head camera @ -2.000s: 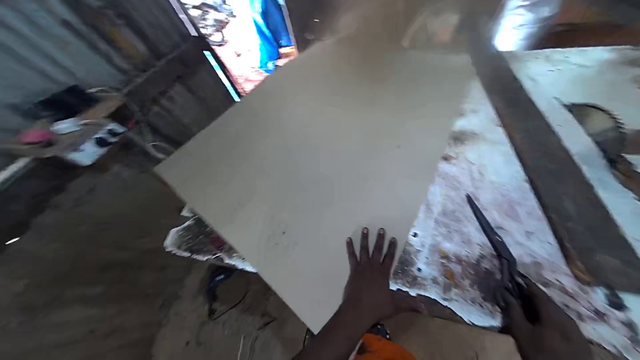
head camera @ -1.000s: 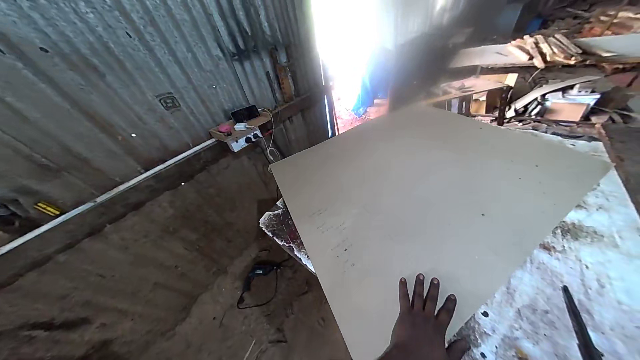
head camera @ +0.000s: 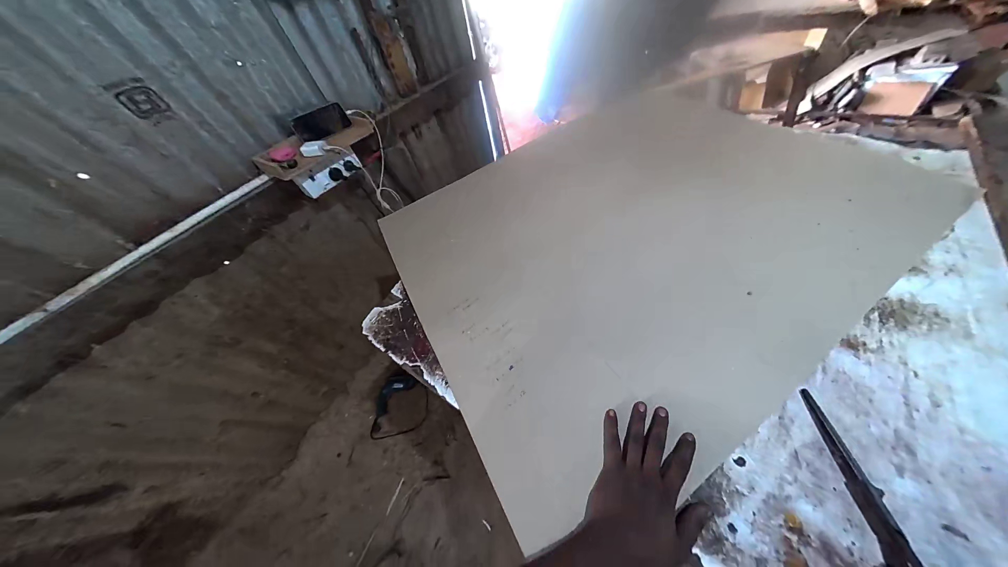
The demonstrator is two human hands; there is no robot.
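Note:
A large, pale beige flat sheet [head camera: 669, 260] lies across a worn, stained white worktable [head camera: 937, 378], with its left corner reaching past the table's torn edge. My left hand [head camera: 642, 488] rests palm down on the sheet's near part, fingers spread, thumb by its right edge. To the right of the sheet, a long, thin dark tool [head camera: 854, 472], maybe shears or pliers, points up and left over the table; its lower end runs out of the frame. My right hand is out of view, so whether it holds the tool is hidden.
A small wall shelf [head camera: 276, 161] carries a dark device, a white charger and a socket box [head camera: 327, 175] with cables. On the dirt floor lies a corded power tool [head camera: 398, 386]. Wood offcuts [head camera: 898, 87] are piled at the back right, and corrugated metal walls [head camera: 197, 71] stand at the left.
The view has swung left since two seconds ago. My right hand, seen then around the dark tool's lower end, has gone out of the frame. My left hand remains flat on the sheet.

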